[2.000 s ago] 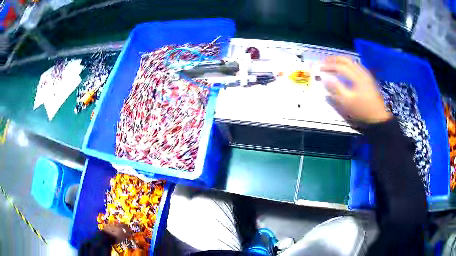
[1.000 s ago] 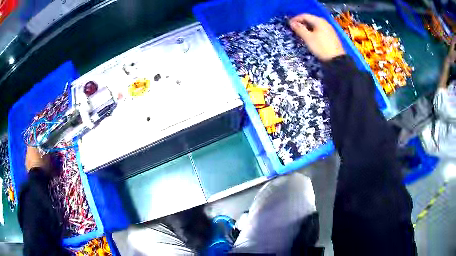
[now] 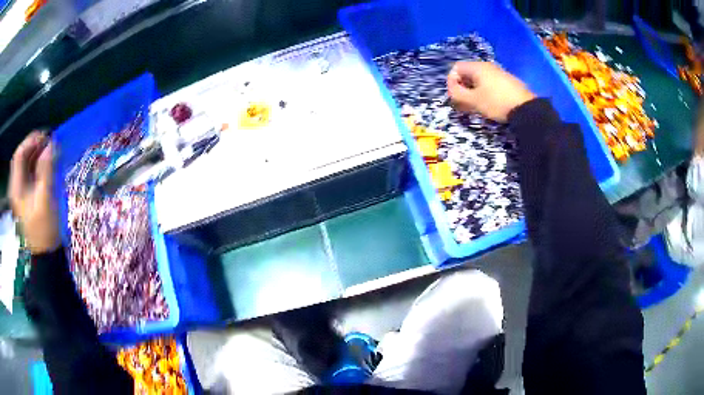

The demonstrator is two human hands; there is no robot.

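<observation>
My right hand is over the black-and-white small parts in the right blue bin, fingers curled together; whether a part is between them cannot be told. My left hand is blurred at the left bin's outer edge, fingers bent; any part in it cannot be made out. Red-and-white small parts fill the left bin. An orange-yellow part sits on the white fixture plate, away from both hands. A grey metal clamp-like bar reaches from the plate over the left bin.
Orange parts lie along the right bin's inner wall. An orange pile lies on the green bench beyond that bin. A lower-left bin holds orange pieces. A dark red knob is on the plate. Another person's sleeve is possibly at far right.
The view has swung right since the first frame. My right hand left the plate for the right bin. My left hand went from the lower-left bin to the left bin, then to its outer edge.
</observation>
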